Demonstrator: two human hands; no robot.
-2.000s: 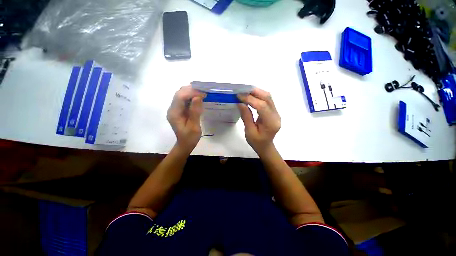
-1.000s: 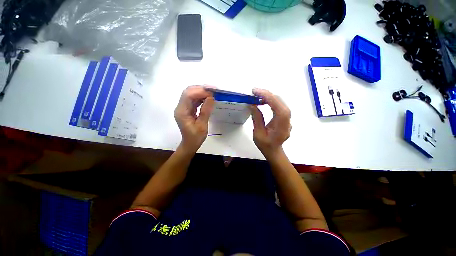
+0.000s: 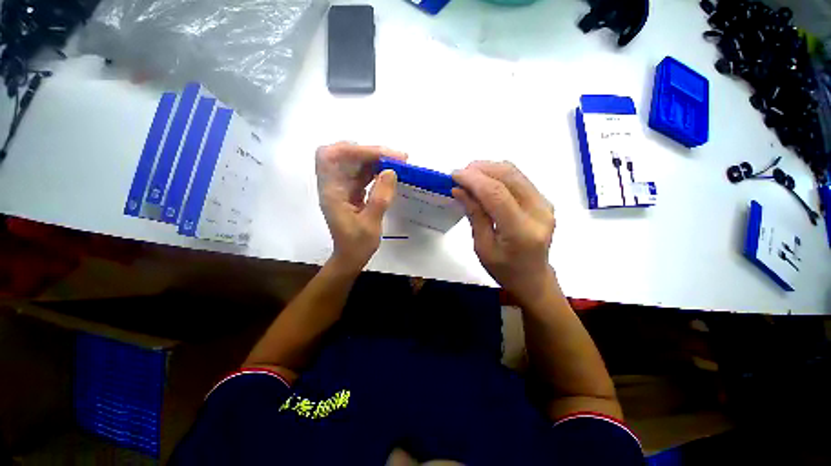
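Note:
A white retail box (image 3: pixel 426 208) with a blue end is held upright above the white tabletop in front of me, its blue end up and its small-print side towards me. My left hand (image 3: pixel 353 202) grips its left side, thumb on the near face and fingers behind. My right hand (image 3: pixel 507 218) grips the right corner of the blue end with thumb and fingers. Both hands are bare. The far face of the box is hidden.
Finished boxes (image 3: pixel 228 173) overlap at left, below a crumpled clear plastic bag (image 3: pixel 205 50). A smartphone (image 3: pixel 352 49) lies at the back. Right of centre are a retail box (image 3: pixel 616 153), blue trays (image 3: pixel 680 102), a smaller-looking box (image 3: pixel 773 246), and black cables (image 3: pixel 770 68).
The pale flap strip above the blue end no longer shows; the blue end is now on top. My right hand has turned and pinches the corner. The camera view has shifted slightly.

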